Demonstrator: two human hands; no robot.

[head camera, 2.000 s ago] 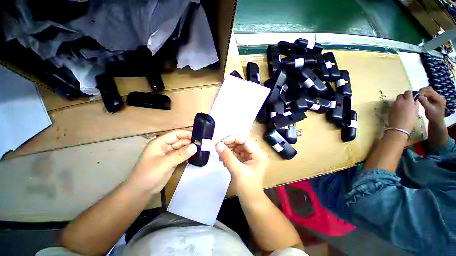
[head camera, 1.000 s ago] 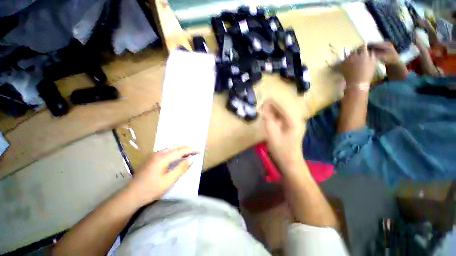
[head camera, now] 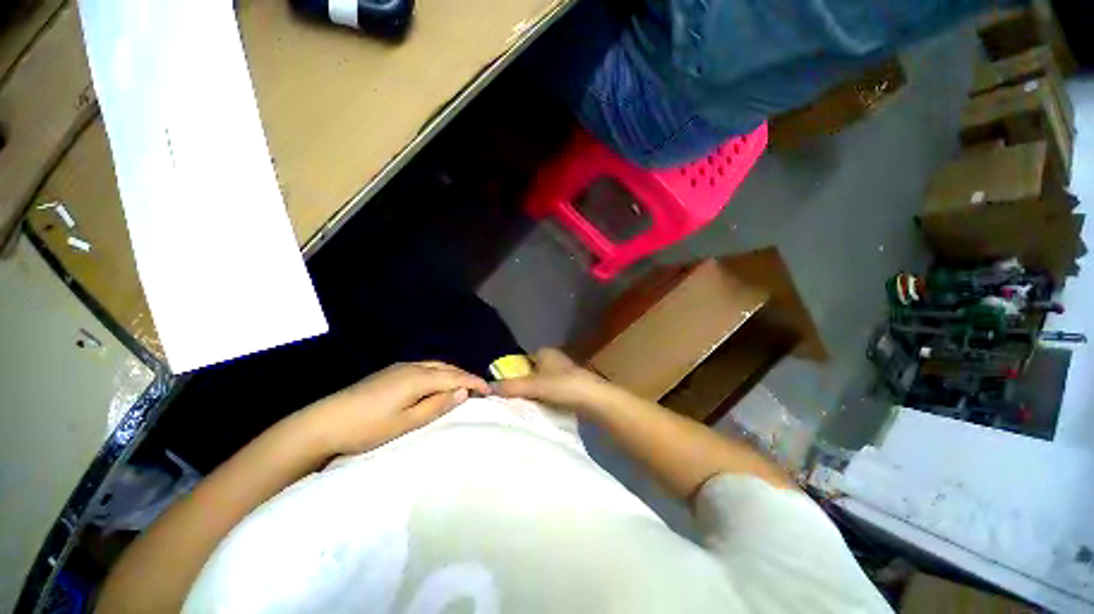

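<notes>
My left hand (head camera: 402,404) and my right hand (head camera: 549,381) are close together at my waist, at the hem of my white shirt. Their fingertips meet at the cloth; whether they grip it is unclear. A small yellow thing (head camera: 512,367) shows at my right fingers; I cannot tell what it is or whether it is held. A long white label sheet (head camera: 204,180) lies on the cardboard-covered bench, its near end at the bench edge. A black oblong unit with a white band (head camera: 382,14) lies beyond it, cut off by the top edge.
White scraps (head camera: 66,228) lie left of the sheet. A pale board (head camera: 42,360) covers the bench at left. A person in a blue denim-like shirt (head camera: 780,54) sits on a red stool (head camera: 672,198). An open carton (head camera: 684,330) stands on the floor; stacked cartons (head camera: 990,192) stand farther right.
The view has swung down and right, away from the black pile. My left hand has left the sheet, my right hand has left the bench side, and both have come to my waist.
</notes>
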